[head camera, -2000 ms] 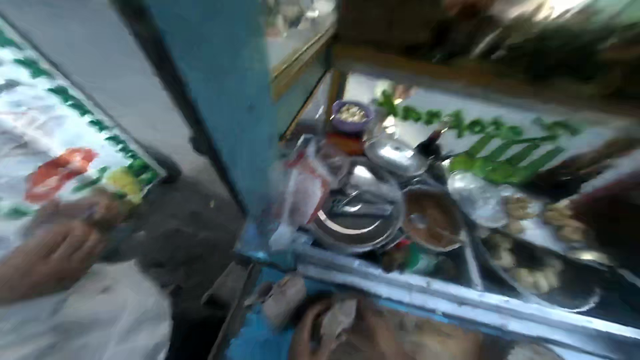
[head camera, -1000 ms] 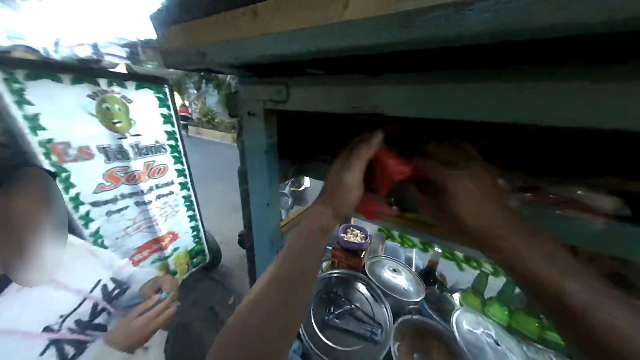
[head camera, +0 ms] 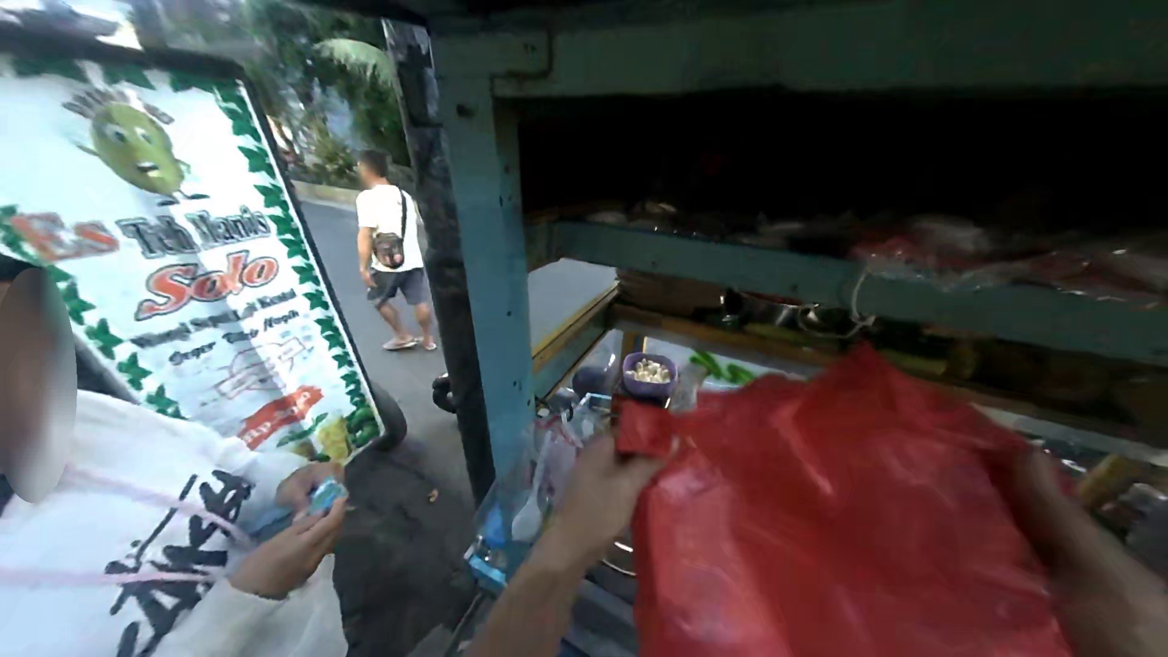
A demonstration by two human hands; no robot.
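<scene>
A large red plastic bag (head camera: 849,511) is spread out between my two hands in front of the stall. My left hand (head camera: 611,479) pinches its upper left corner, fingers closed on the plastic. At the bag's right edge, my right hand (head camera: 1031,484) grips it, partly covered by the red film. The bag hides most of the counter. Left of it, part of a metal pot lid (head camera: 620,555) shows beside my left wrist. Behind the bag sits a purple bowl (head camera: 650,376) with small pale pieces in it.
A teal wooden frame (head camera: 484,274) and shelf rail (head camera: 693,260) surround the stall opening; plastic packets (head camera: 949,237) lie on the shelf. At left, a person in a white hoodie (head camera: 137,547) holds something small and blue near a printed banner (head camera: 182,274). Another person (head camera: 392,237) stands on the road.
The red plastic was bunched between my raised hands one second ago; now it is spread wide and lower. A person in a white shirt has come into view on the road.
</scene>
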